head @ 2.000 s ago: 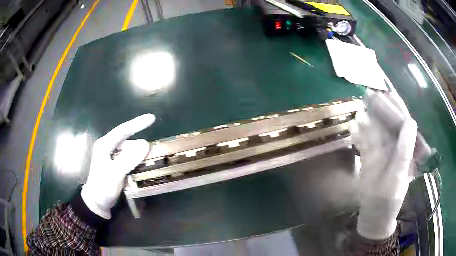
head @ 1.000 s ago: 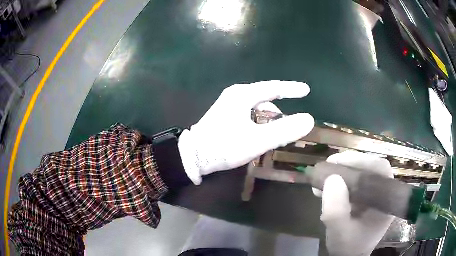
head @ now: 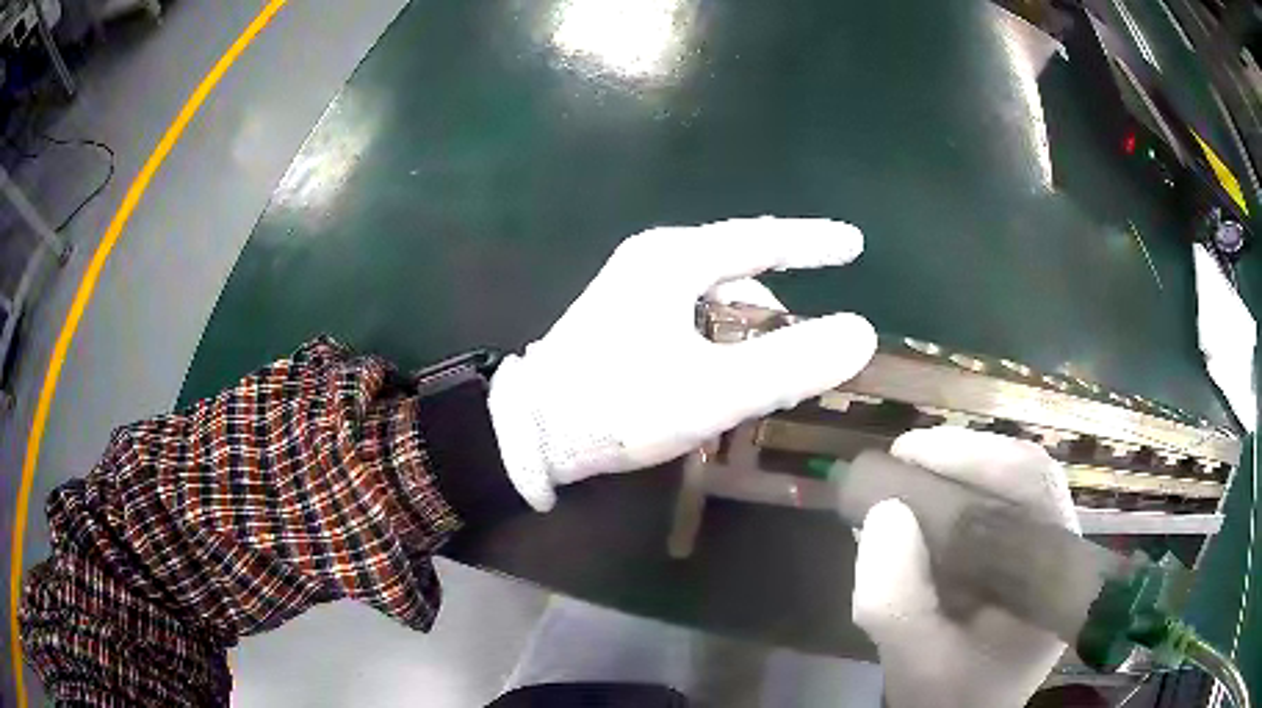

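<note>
A long metal housing (head: 955, 385) lies at a slant over the green mat, its open rail side showing. My left hand (head: 678, 353), in a white glove, is shut on its left end, thumb on the near side. My right hand (head: 955, 574), gloved, holds a grey dispensing syringe (head: 990, 542) like a pen. Its green tip (head: 821, 468) points left, by the near rail at the housing's left end; contact cannot be told. A green cap and clear tube are at its rear. The syringe is slightly blurred.
The dark green mat (head: 457, 166) reflects bright light. A thin stick (head: 1143, 253) lies at the right, near a white sheet (head: 1223, 325) and a black controller (head: 1176, 173) with a red light. Pale sheets (head: 595, 650) are at the near edge. Grey floor with a yellow line is at left.
The view has swung, and my left hand has closed around the housing's end. The syringe now points left along the housing; over the last second its rear has moved slightly left and nearer me.
</note>
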